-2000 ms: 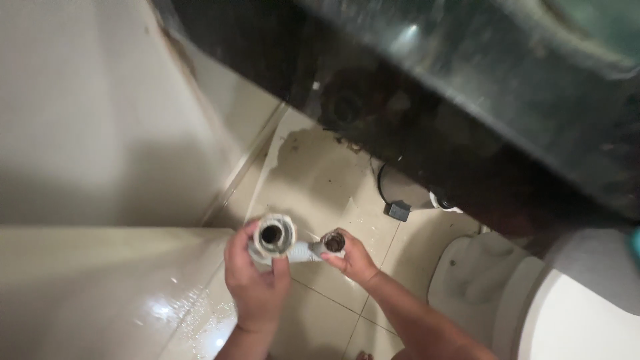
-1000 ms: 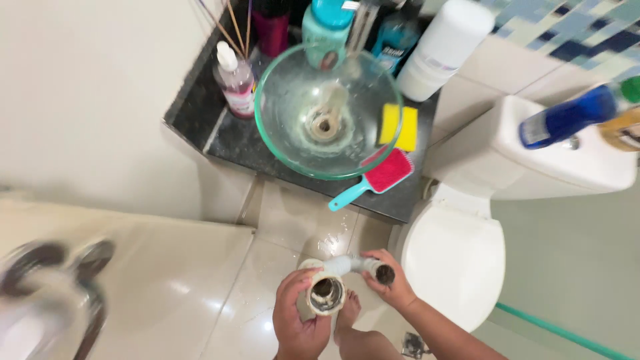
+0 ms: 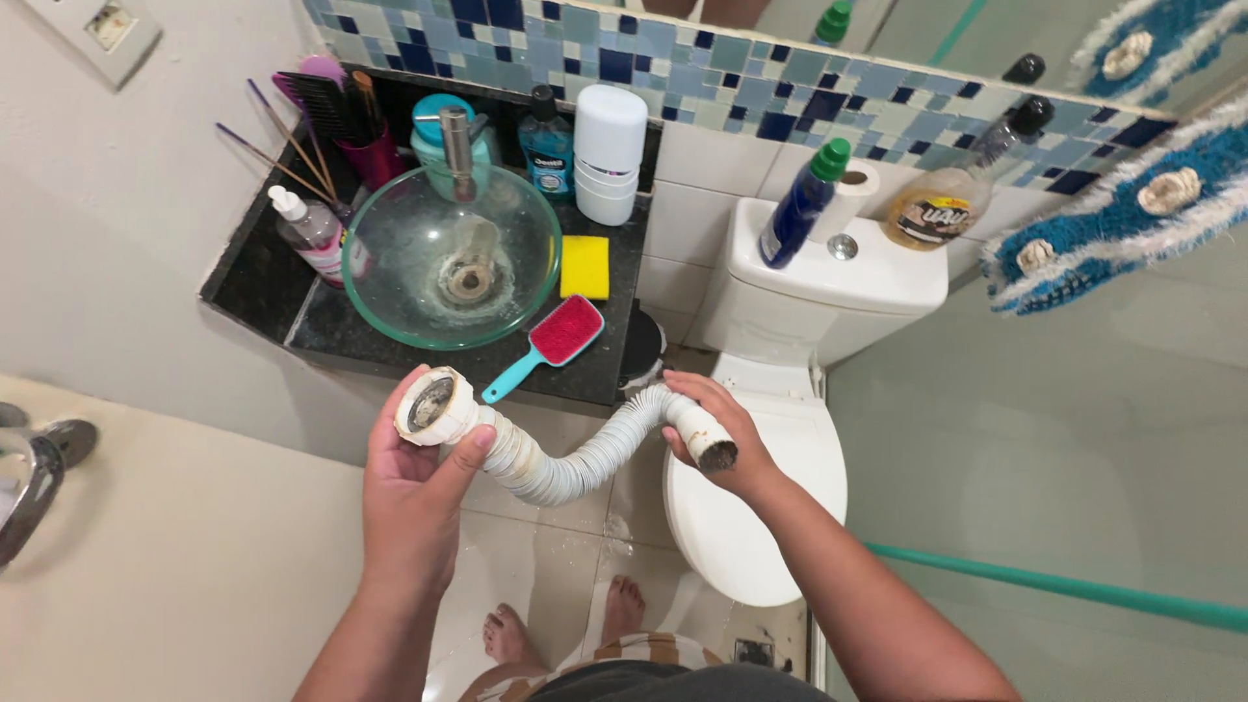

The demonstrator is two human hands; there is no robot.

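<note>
A white corrugated flexible drain pipe (image 3: 561, 478) hangs in a curve between my two hands, in front of the vanity. My left hand (image 3: 419, 478) grips its wide end by the ribbed collar nut (image 3: 439, 408), whose opening faces up and shows dark grime inside. Around the narrow end is my right hand (image 3: 726, 429), fingers behind the pipe; that end's opening is dark and dirty. Beyond my hands a round glass vessel sink (image 3: 390, 322) with a stained drain sits on a black stone counter (image 3: 331, 327). A hairbrush (image 3: 565, 331) and a yellow sponge (image 3: 585, 266) lie beside it.
Behind the sink stand a faucet (image 3: 455, 146), a mouthwash bottle (image 3: 546, 151) and a white container (image 3: 609, 146). A pump bottle (image 3: 310, 234) is at its left. The toilet (image 3: 751, 526) stands at the right, with bottles on its tank. Wet floor tiles (image 3: 556, 570) lie below.
The view has swung widely, from the floor and counter edge to the whole sink area. My hands have moved apart, and the pipe between them is more stretched out than before.
</note>
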